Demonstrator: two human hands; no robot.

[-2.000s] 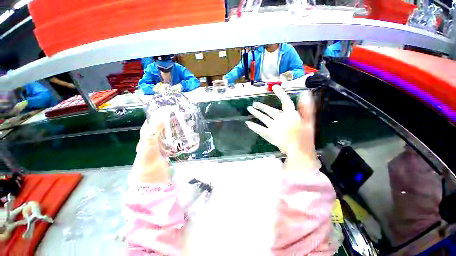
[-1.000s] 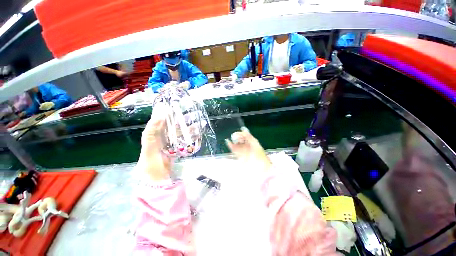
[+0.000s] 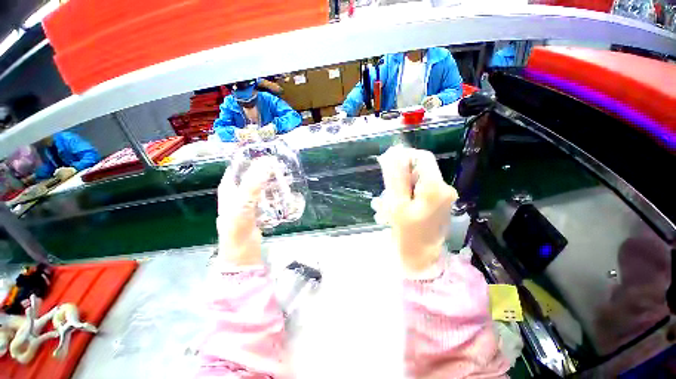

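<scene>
A clear glossy plastic shell [image 3: 280, 194] with silvery and reddish marks is held up in front of the conveyor belt. My left hand [image 3: 241, 203] holds it from its left side. My right hand [image 3: 416, 196] is raised to the right with its fingers closed. Thin clear film [image 3: 345, 185] stretches between the shell and my right hand, and my right fingers appear to pinch its end. Glare hides the finger details. A small dark-and-clear item [image 3: 302, 272] lies on the white bench [image 3: 341, 311] below.
A red foam tray [image 3: 96, 285] with white figure parts [image 3: 44, 329] and a black-and-orange part [image 3: 28, 287] is at left. A dark green belt [image 3: 163, 215] crosses ahead under a pale shelf [image 3: 370, 43]. A yellow card [image 3: 505, 302] and black device [image 3: 535, 237] are right. Blue-clad people sit opposite.
My right hand has moved from close beside the shell to up and right, and its fingers are now closed. The film is drawn out to the right. My left hand still holds the shell.
</scene>
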